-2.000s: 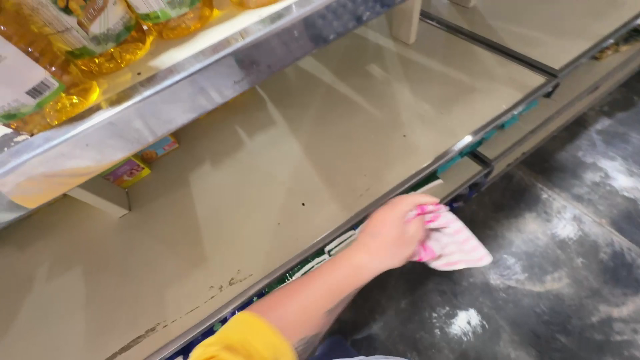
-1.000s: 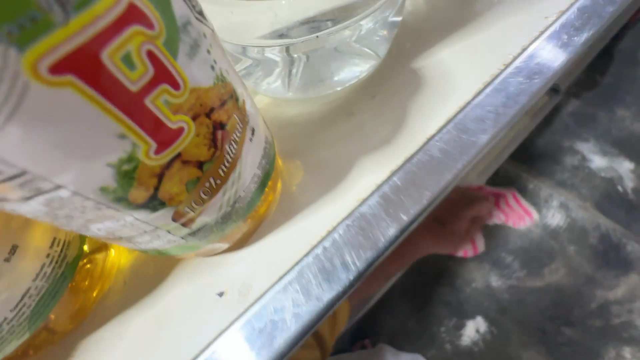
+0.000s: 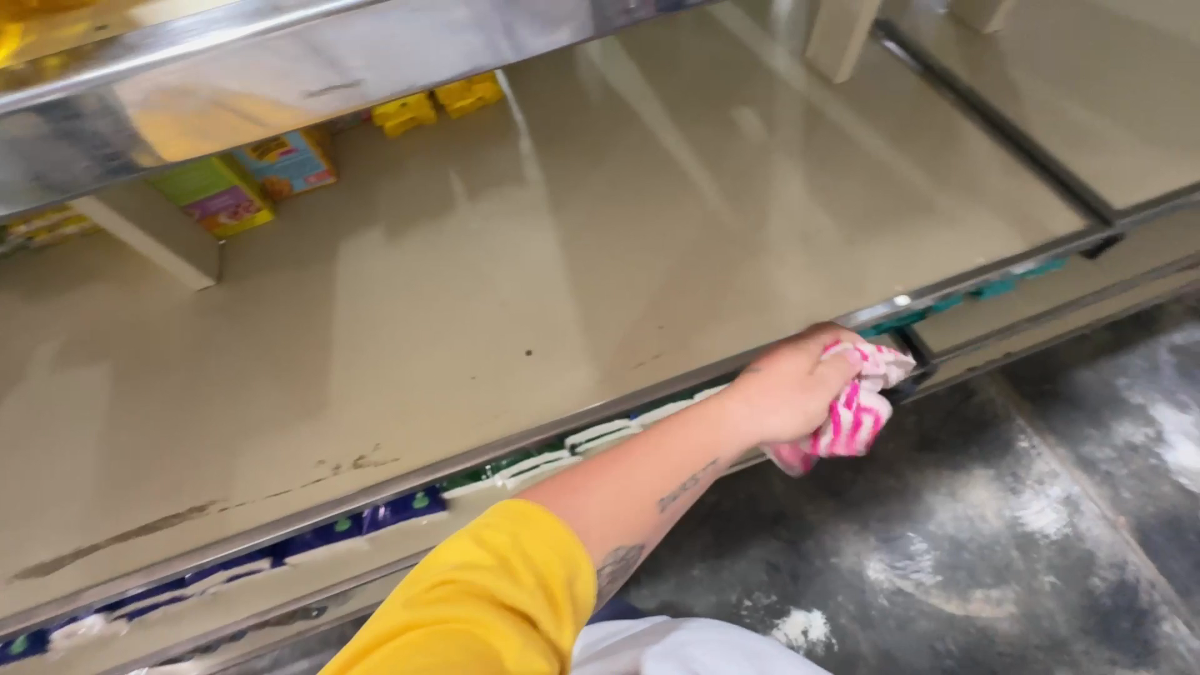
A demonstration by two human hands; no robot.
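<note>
My right hand (image 3: 797,389), in a yellow sleeve, is closed around a crumpled pink-and-white striped cloth (image 3: 858,403). Hand and cloth are at the front edge of a beige shelf (image 3: 450,375), toward its right part; whether the cloth touches the edge cannot be told. Brown stains (image 3: 131,539) and small dark specks mark the shelf near its front left. My left hand is out of the frame.
An upper shelf with a metal front rail (image 3: 328,84) overhangs at the top left. Behind it sit small boxes (image 3: 286,164) and yellow packets (image 3: 469,92). Dark blue packs (image 3: 361,523) line a lower shelf. A mottled dark floor (image 3: 947,544) lies at the right.
The view has swung down from the bottles on the upper shelf, seen a second ago, back to the beige shelf. The cloth is more bunched in my right hand than two seconds ago.
</note>
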